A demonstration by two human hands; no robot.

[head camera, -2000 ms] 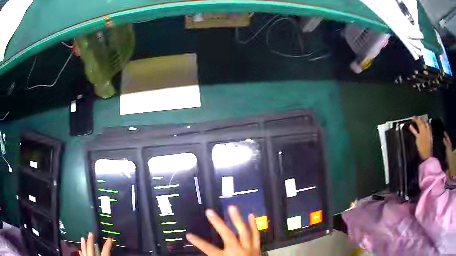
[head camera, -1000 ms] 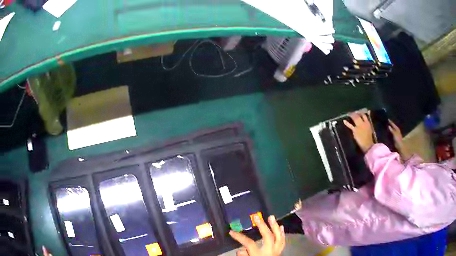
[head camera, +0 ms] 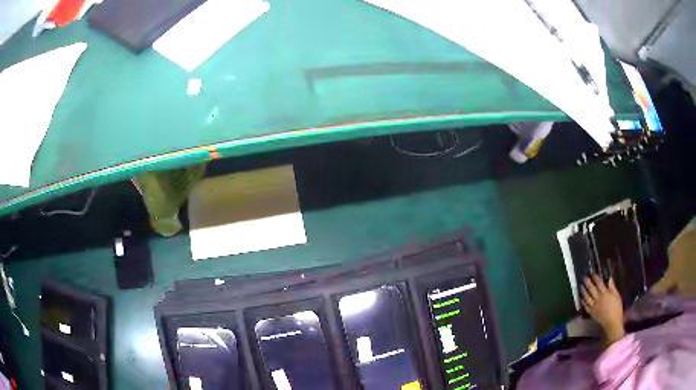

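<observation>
A black four-slot phone tray [head camera: 330, 305] lies on the green mat at lower centre, cut off by the bottom edge. Each slot holds an upright phone. The rightmost phone [head camera: 460, 335] shows green text lines. The third phone [head camera: 381, 335] shows glare, a white label and an orange corner button. The second phone [head camera: 294, 350] and the leftmost phone [head camera: 207, 354] have dark bluish screens with white labels. Neither of my hands is in the picture.
A neighbour's tray [head camera: 72, 335] lies at left, a separate dark phone [head camera: 133, 263] behind it. A card [head camera: 248, 213] and a yellow-green fan [head camera: 166, 202] stand behind the tray. The raised shelf [head camera: 267, 91] crosses above. At right, a person's hand [head camera: 603, 305] touches dark slabs [head camera: 617, 244].
Both my hands have left the picture. The rightmost phone now shows green text instead of green and orange buttons. The view has shifted, showing more shelf. The neighbour's hand at right is lower on the slabs.
</observation>
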